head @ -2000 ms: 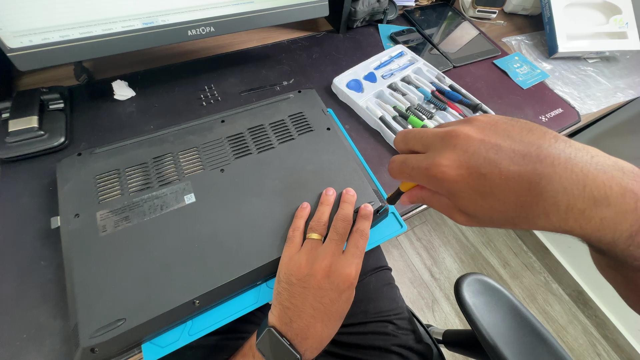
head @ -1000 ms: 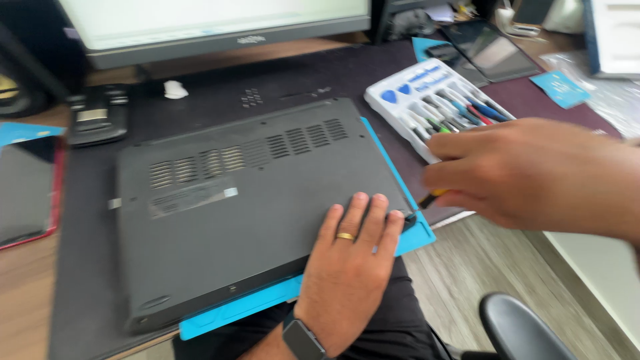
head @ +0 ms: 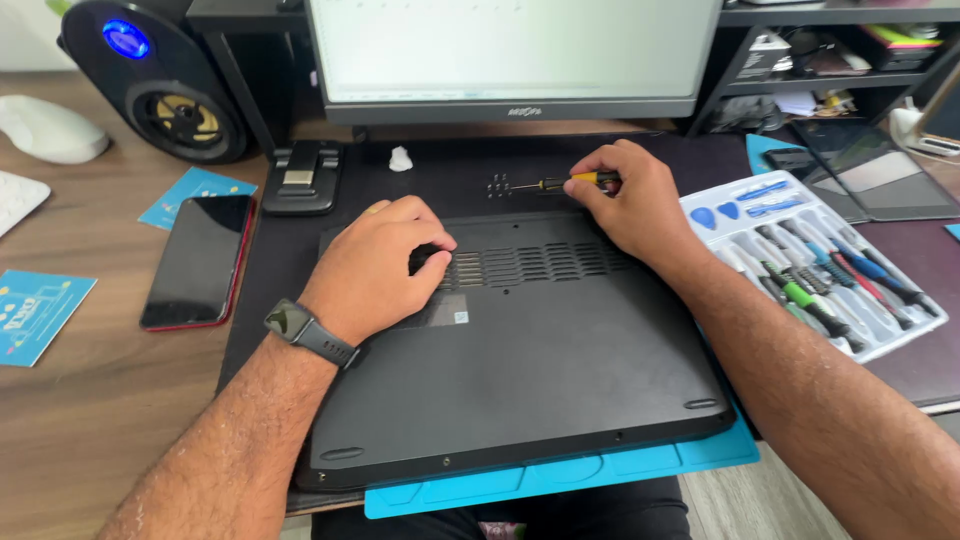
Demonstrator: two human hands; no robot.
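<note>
A black laptop (head: 525, 360) lies underside up on a blue silicone repair mat (head: 480, 491), its vents toward the monitor. My right hand (head: 634, 199) grips a yellow and black screwdriver (head: 592, 178) just past the laptop's far edge. The screwdriver's tip points left, close to a small group of screws (head: 499, 186) on the dark desk mat. Over the left part of the vents rests my left hand (head: 386, 262), thumb and index finger curled close together; whether anything is between them cannot be made out. A white tray of screwdrivers and blue picks (head: 892, 330) is beside my right forearm.
Behind the laptop stand a monitor (head: 510, 112), a speaker (head: 161, 90) and a black folding stand (head: 304, 180). A crumpled white scrap (head: 400, 159) lies near the stand. At left is a red-edged phone (head: 199, 262) on a blue card; dark glass panels (head: 877, 169) are at right.
My right hand has moved with the screwdriver from the laptop's near right corner to beside the screws. My left hand has gone from that corner to the vents. The view has shifted left.
</note>
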